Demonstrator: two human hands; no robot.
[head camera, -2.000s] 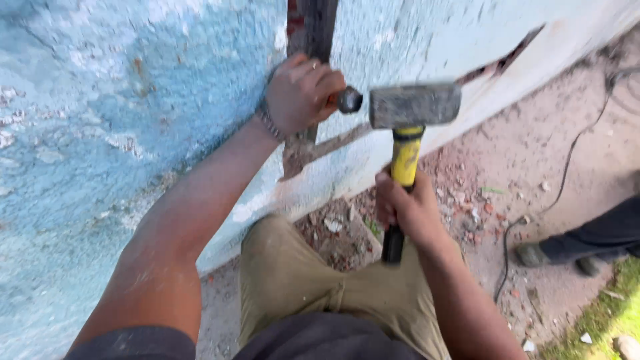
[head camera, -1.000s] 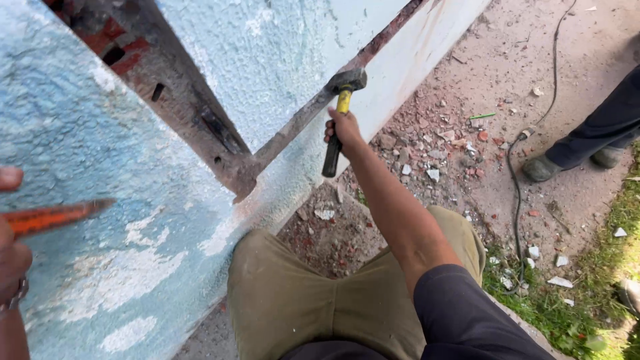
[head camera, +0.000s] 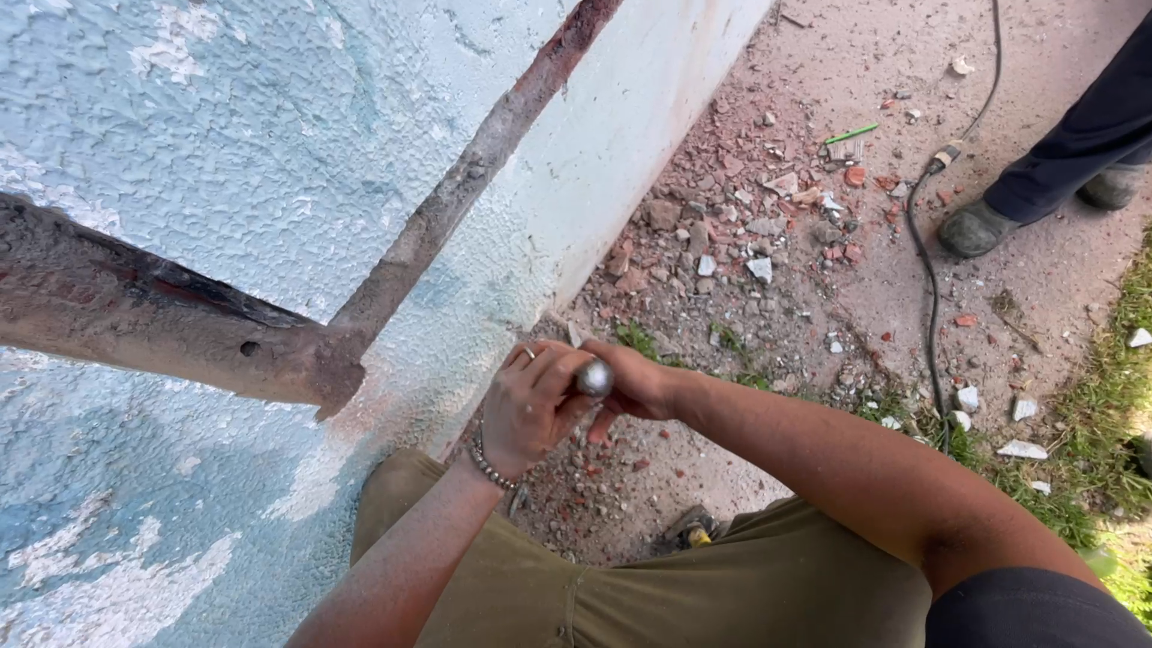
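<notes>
My left hand (head camera: 535, 405), with a ring and a beaded bracelet, is closed around a chisel, whose round steel striking end (head camera: 594, 377) points up at me. My right hand (head camera: 634, 387) meets it from the right, its fingers partly hidden behind the left hand and the chisel's end; its grip is unclear. Both hands are over the rubble, beside the light blue textured wall (head camera: 225, 171). Left of them, a wide chiselled channel (head camera: 180, 324) joins a narrower groove (head camera: 450, 198) in the wall. Between my legs lies a dark object with a yellow part (head camera: 697, 533), apparently the club hammer.
Broken brick and plaster rubble (head camera: 693, 243) lies along the wall's foot. A black cable (head camera: 931, 288) with a connector (head camera: 943, 158) crosses the ground at right. Another person's boot (head camera: 978, 227) and dark trouser leg stand beyond it. Grass (head camera: 1093, 396) edges the path.
The club hammer has left my right hand. My left hand has come from the far left to meet my right hand, holding the chisel. Both hands are now below the groove, off the wall.
</notes>
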